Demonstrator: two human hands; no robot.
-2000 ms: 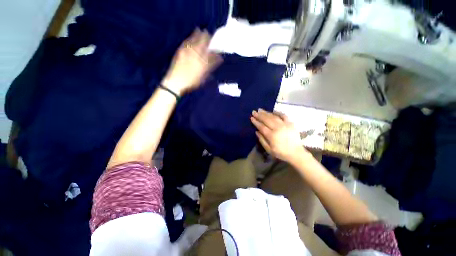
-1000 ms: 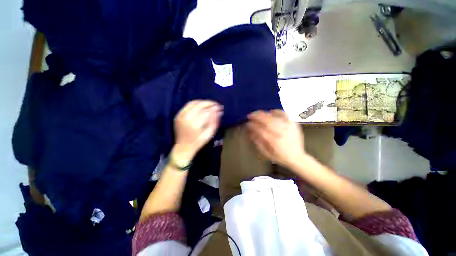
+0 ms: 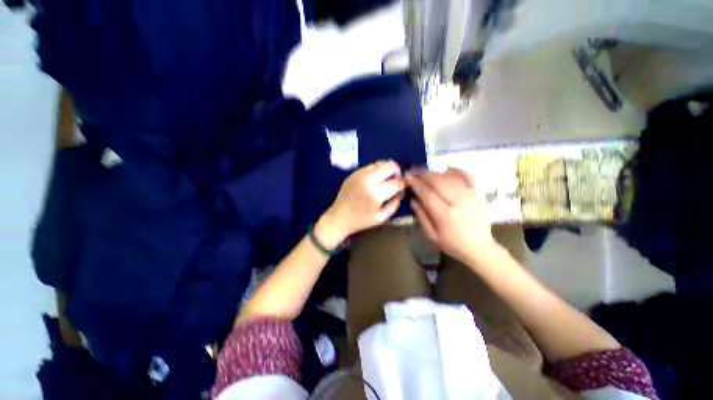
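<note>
A navy garment piece [image 3: 363,117] with a white label [image 3: 342,148] lies on the machine table, left of and below the sewing machine head [image 3: 446,35]. My left hand [image 3: 367,195] pinches the garment's right edge near the table's front. My right hand [image 3: 453,207] is beside it, fingertips on the same edge, almost touching my left fingers. The fingertips are slightly blurred, and the exact fold of cloth between them is hidden. The needle area is blurred.
A large navy garment heap [image 3: 148,211] fills the left side. Metal snips [image 3: 600,82] lie on the machine bed. A yellowed, cracked patch [image 3: 575,186] is on the front table edge. Dark cloth [image 3: 676,180] hangs at the right. My lap is below.
My left hand has moved right from the garment's lower part to its right edge, close to my right hand. Earlier it was over the cloth farther up and left. The camera view has shifted.
</note>
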